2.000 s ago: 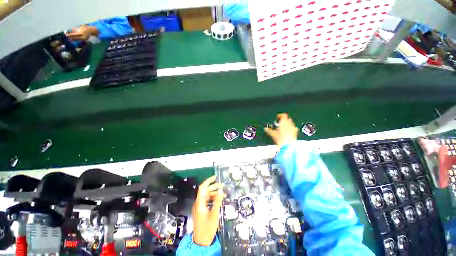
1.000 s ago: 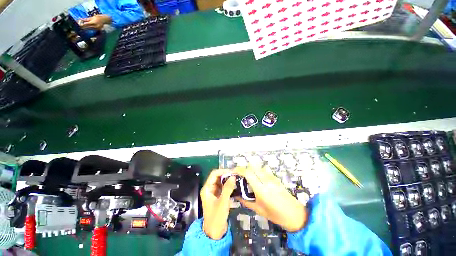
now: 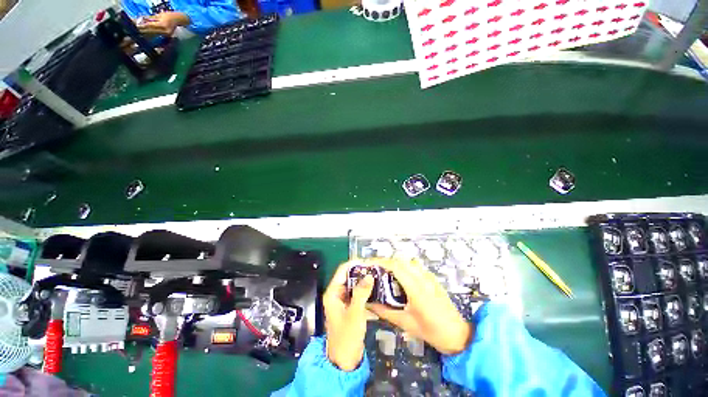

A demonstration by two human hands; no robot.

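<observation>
A small black and silver unit [image 3: 390, 290] is held between both hands over the clear blister tray. My left hand [image 3: 346, 310] grips its left side, with the thumb on its face. My right hand [image 3: 425, 304] holds its right side, where a dark part with a silvery rim shows. Whether this is one piece or two cannot be told. The clear blister tray [image 3: 497, 267] holds silvery-white parts in its upper rows. Its middle is hidden by my hands, and darker pockets show below them.
Yellow tweezers [image 3: 545, 270] lie right of the clear tray, beside a black blister tray [image 3: 633, 279] of units. Fixtures with red handles [image 3: 164, 371] stand left. Several units lie on the green conveyor belt [image 3: 310, 155]. An arrow sheet [image 3: 512, 31] hangs above. A person's hand [image 3: 165, 22] shows upper left.
My right hand has come back from the belt and joined my left hand around the unit. The tweezers have come into view. Over the last second the hands hold nearly the same pose; the scene has shifted right.
</observation>
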